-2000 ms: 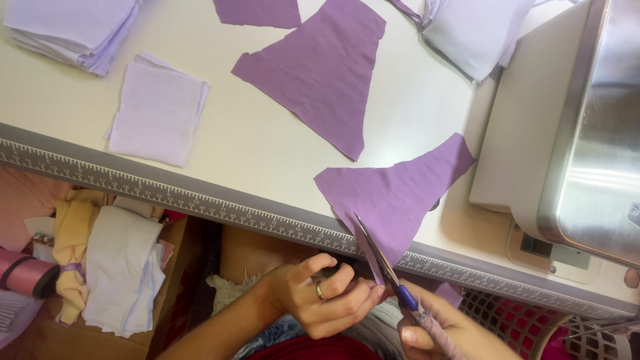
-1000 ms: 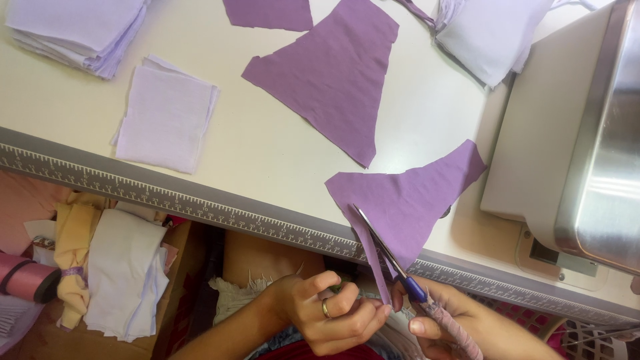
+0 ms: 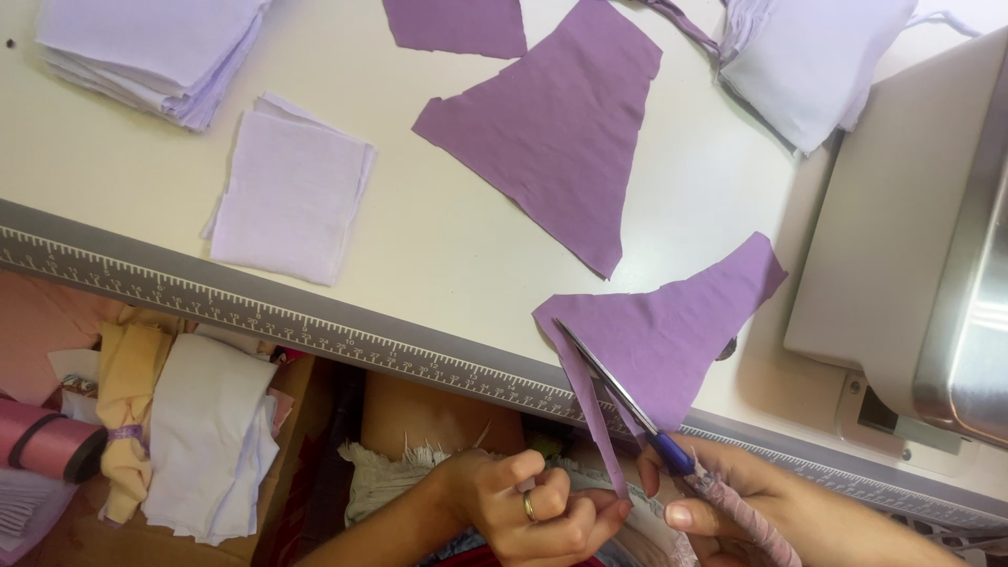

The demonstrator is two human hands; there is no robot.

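My right hand (image 3: 732, 504) holds a pair of scissors (image 3: 669, 453) with blue at the pivot and a cloth-wrapped handle. Their blades lie along the left edge of a purple fabric piece (image 3: 661, 339), which rests partly on the table and hangs over its front edge. A narrow strip (image 3: 592, 409) hangs from the piece's left side, still joined near the top corner. The fingers of my left hand (image 3: 543, 512), with a ring on one, pinch the strip's lower end. A second purple piece (image 3: 559, 134) lies flat just behind.
A measuring scale (image 3: 315, 327) runs along the table's front edge. On the left are a folded lilac cloth (image 3: 287, 197) and a lilac stack (image 3: 150, 47). A sewing machine (image 3: 890, 220) stands right, beside a pale fabric pile (image 3: 811, 71). Fabrics and a pink ribbon spool (image 3: 55, 449) sit below left.
The scissors have moved up along the fabric's left edge, and the strip between the blades and my left hand has grown longer. My left hand has moved slightly down, away from the piece.
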